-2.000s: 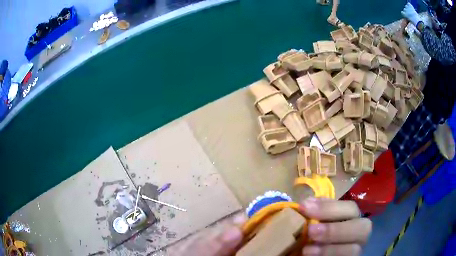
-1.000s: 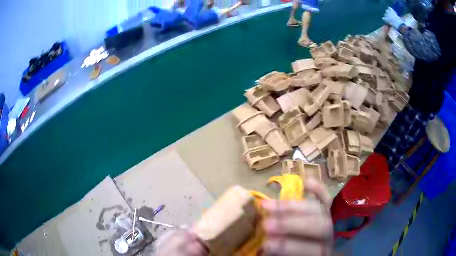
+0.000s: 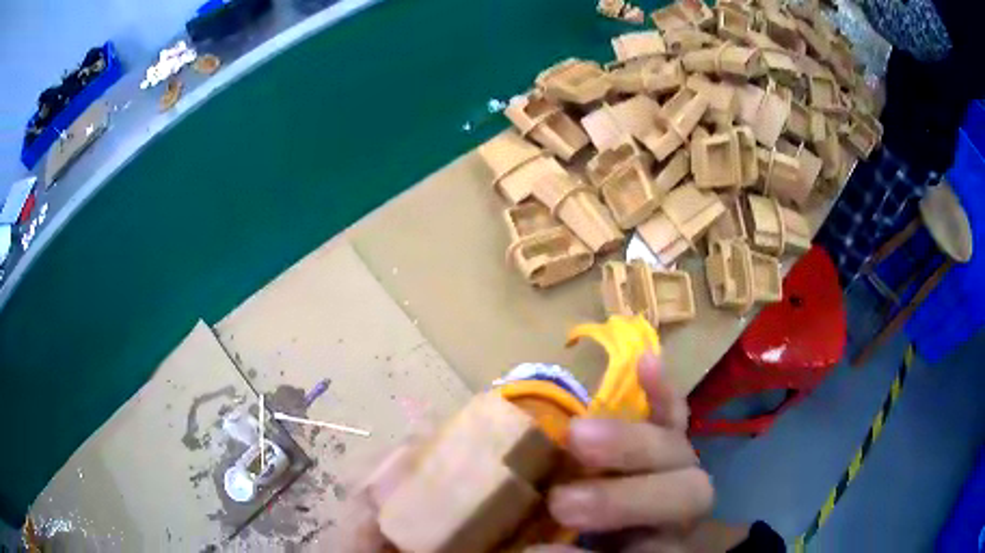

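My right hand (image 3: pixel 632 464) grips an orange-yellow sash (image 3: pixel 621 362) whose twisted tail stands up beside the thumb. The sash ring lies around a tan waist block (image 3: pixel 464 475), with a blue piece with a white fringe (image 3: pixel 545 376) behind it. My left hand (image 3: pixel 373 502) is blurred and partly hidden behind the block, which it holds from the left. The lower parts of both hands are cut off by the bottom edge. A white glue pot (image 3: pixel 265 464) with a thin stick in it stands on a stained card, its lid (image 3: pixel 240 483) beside it.
Many tan waist blocks (image 3: pixel 691 151) are heaped at the right of the bench. A green belt (image 3: pixel 324 151) runs behind. A pale stick (image 3: pixel 324 425) and a purple item (image 3: pixel 318 391) lie by the pot. A red stool (image 3: pixel 794 335) and wooden stool (image 3: pixel 943 221) stand right.
The block in my hands has turned and the blue piece shows behind it again. The sash tail now stands up more. The view has shifted, so the heap sits higher and the standing legs are out of view.
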